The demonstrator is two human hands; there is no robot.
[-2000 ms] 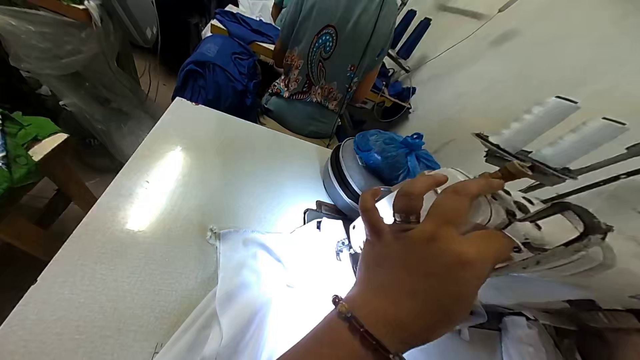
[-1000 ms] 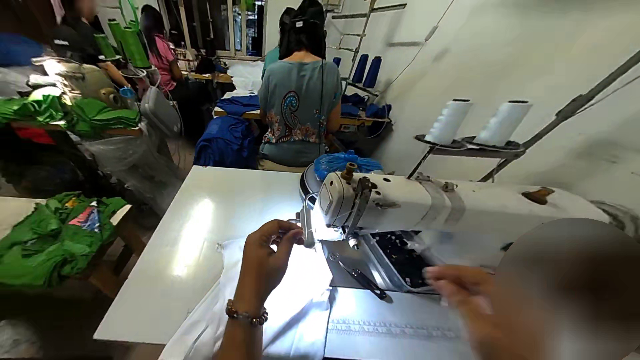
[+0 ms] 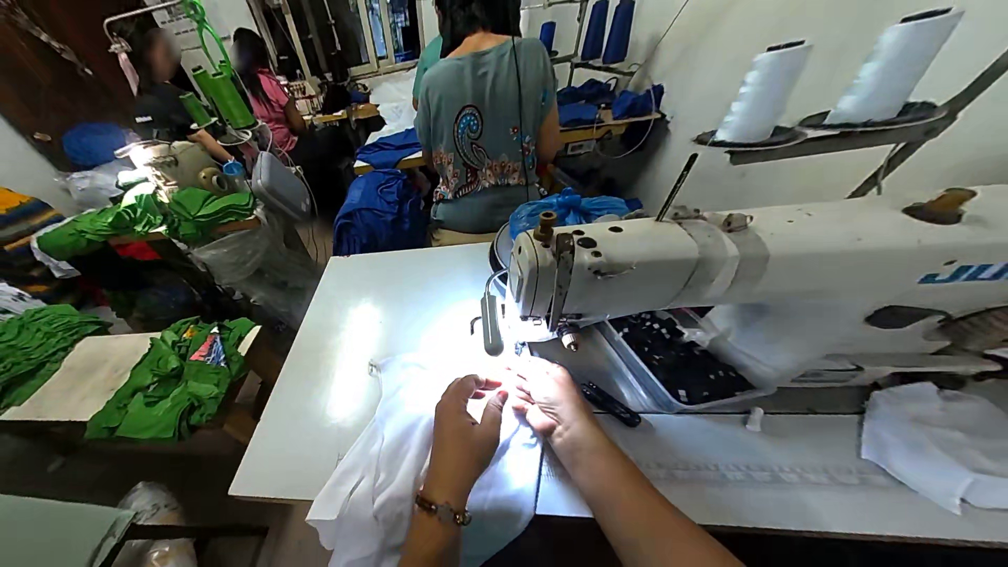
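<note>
A white Juki sewing machine [image 3: 654,260] stands on the pale table, its lamp glaring over the needle area. White cloth [image 3: 394,441] lies in front of the needle and hangs over the near edge. My left hand [image 3: 470,417], with a beaded bracelet at the wrist, is over the cloth, its thumb and fingers curled towards each other. Beside it my right hand [image 3: 547,394] reaches to the spot just before the needle, palm partly turned up. Glare hides whether either hand's fingertips pinch anything. Black thread snips [image 3: 610,403] lie right of my right hand.
Behind the needle area is a clear plastic tray [image 3: 622,366] of small black pieces. White thread cones [image 3: 764,94] stand on a rack above the machine. White fabric [image 3: 937,449] lies at the right. A co-worker [image 3: 488,118] sits beyond the table; green garments [image 3: 181,378] lie at left.
My right hand has moved left from beside the tray to the needle area, close to my left hand. Two seconds ago a hand was over the machine head. The view has shifted.
</note>
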